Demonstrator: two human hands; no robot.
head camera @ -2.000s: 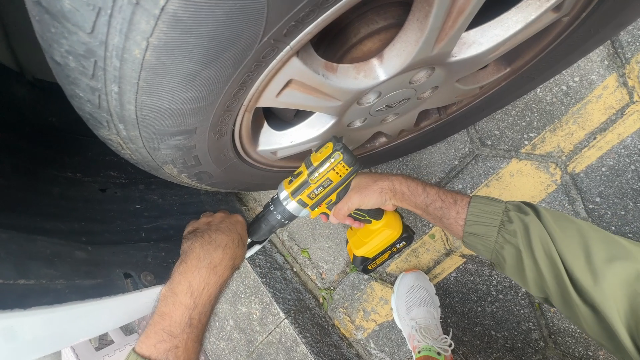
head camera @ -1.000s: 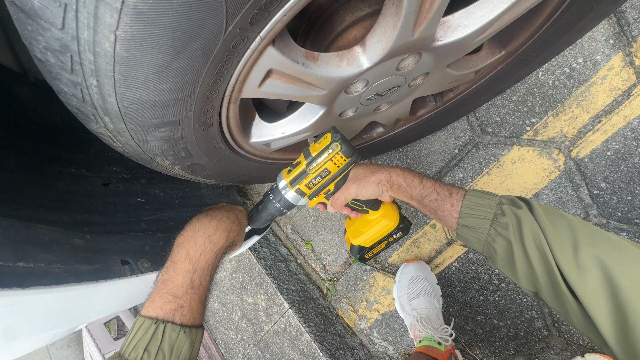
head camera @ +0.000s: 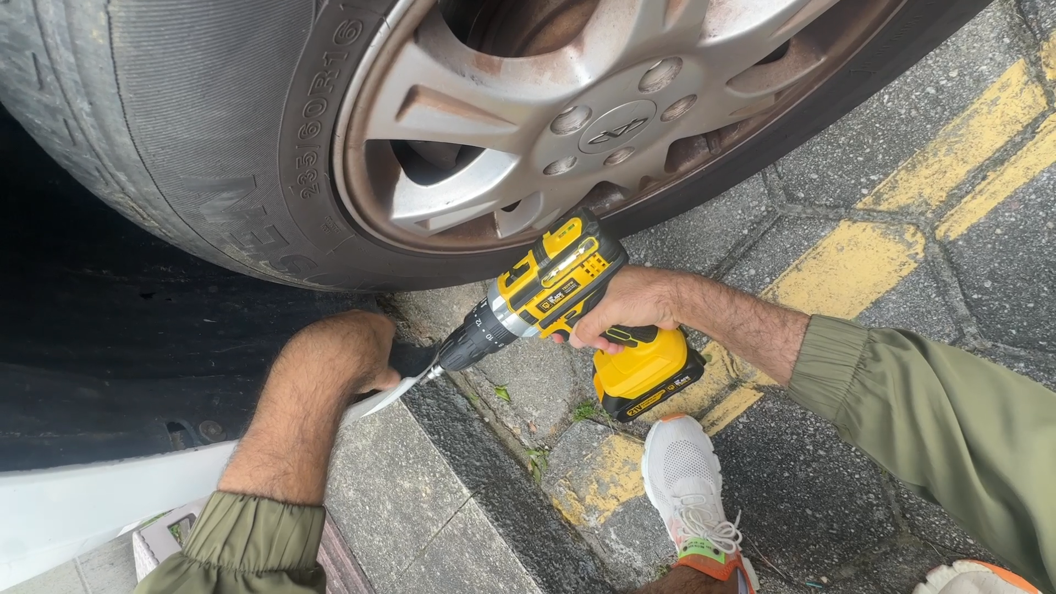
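My right hand (head camera: 623, 309) is wrapped round the grip of a yellow and black cordless drill (head camera: 561, 276), its battery pack (head camera: 648, 375) below. The chuck (head camera: 477, 334) points down-left, and a short bit (head camera: 434, 371) meets the edge of a white car body panel (head camera: 384, 400). My left hand (head camera: 351, 351) is at that panel edge, beside the dark wheel-arch liner (head camera: 165, 330); its fingers are mostly hidden behind the panel, so its hold cannot be made out.
A car tire (head camera: 206, 157) with a rusty alloy wheel (head camera: 495, 107) fills the top. Below run a stone curb (head camera: 487, 470) and hexagonal pavers with worn yellow lines (head camera: 850, 256). A white sneaker (head camera: 685, 478) stands near the battery. Another shoe shows at lower right.
The drill has pulled back a little from the panel edge, so its bit now shows. Both hands stay near the same places.
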